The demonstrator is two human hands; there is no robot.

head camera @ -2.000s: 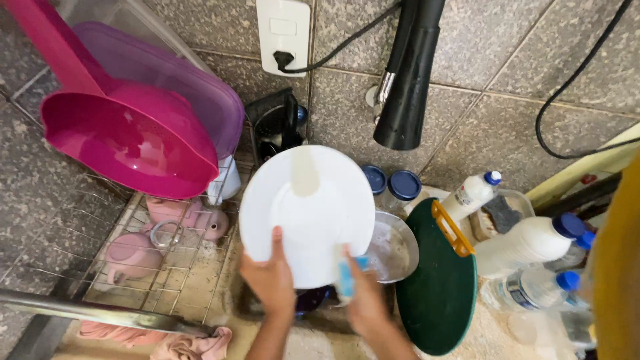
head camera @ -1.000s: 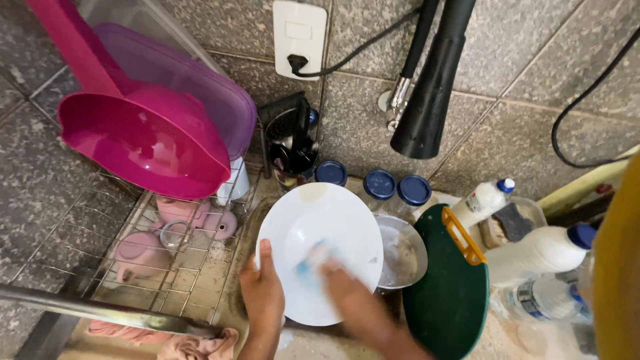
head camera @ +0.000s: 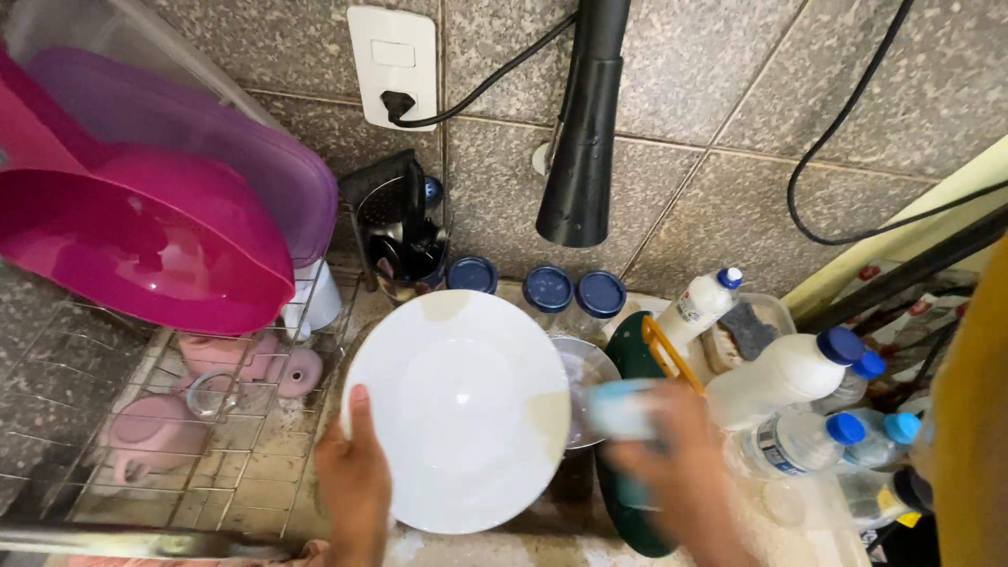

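Observation:
A white plate (head camera: 461,417) is held over the sink (head camera: 563,504) by my left hand (head camera: 354,457), its thumb on the front of the left rim. My right hand (head camera: 669,465), blurred by motion, grips a light blue and white sponge (head camera: 624,408) just right of the plate, apart from its rim. Behind the sponge is a round metal pan (head camera: 587,366), partly hidden by the plate. Beside it a dark green board (head camera: 626,335) with an orange handle leans, partly covered by my right hand.
A black faucet (head camera: 579,181) hangs above. On the left, a wire dish rack (head camera: 236,472) holds a pink colander (head camera: 181,260) and pink cups (head camera: 157,433). Blue-lidded jars (head camera: 549,288) line the wall. Several bottles (head camera: 780,378) and a tub with a scouring pad (head camera: 748,329) stand at right.
The sponge in my right hand has moved off the plate's face to its right side. My left hand still holds the plate. The view is closer to the counter's right side.

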